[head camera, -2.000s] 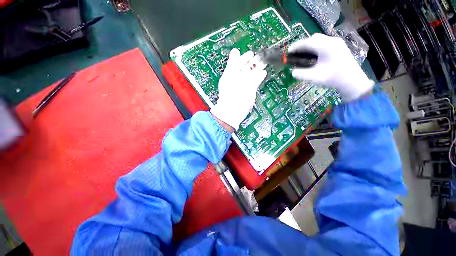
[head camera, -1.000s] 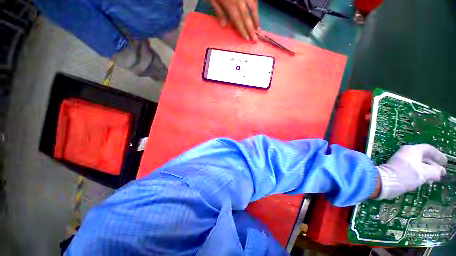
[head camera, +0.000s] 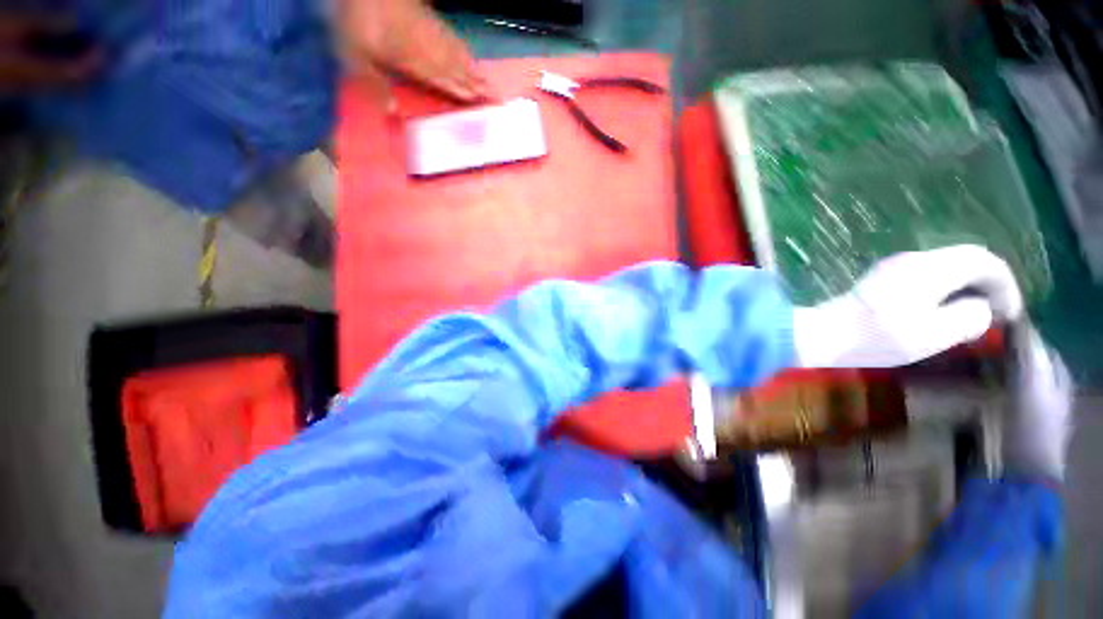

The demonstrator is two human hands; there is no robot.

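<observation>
The green circuit board point(head camera: 871, 175), blurred, lies solder side up on a red pad point(head camera: 711, 181) at the right. My left hand point(head camera: 907, 308), in a white glove, is over the board's near edge with its fingers bent. My right hand point(head camera: 1038, 405), also white-gloved and strongly blurred, is just right of it, beyond the board's near right corner. A dark thing with a bit of red point(head camera: 986, 345) shows between the hands; blur hides what it is and which hand holds it.
A large red mat point(head camera: 520, 242) bears a lit smartphone point(head camera: 478, 137) and cutters point(head camera: 593, 103) with spread black handles. Another person's hand point(head camera: 423, 48) is at its far left corner. A black bin point(head camera: 109, 423) with red lining stands on the floor. Metal rails point(head camera: 780, 520) run below the board.
The view has shifted, and my right hand has come into view beside my left, which is now at the board's near edge. The tool near the phone now shows spread handles.
</observation>
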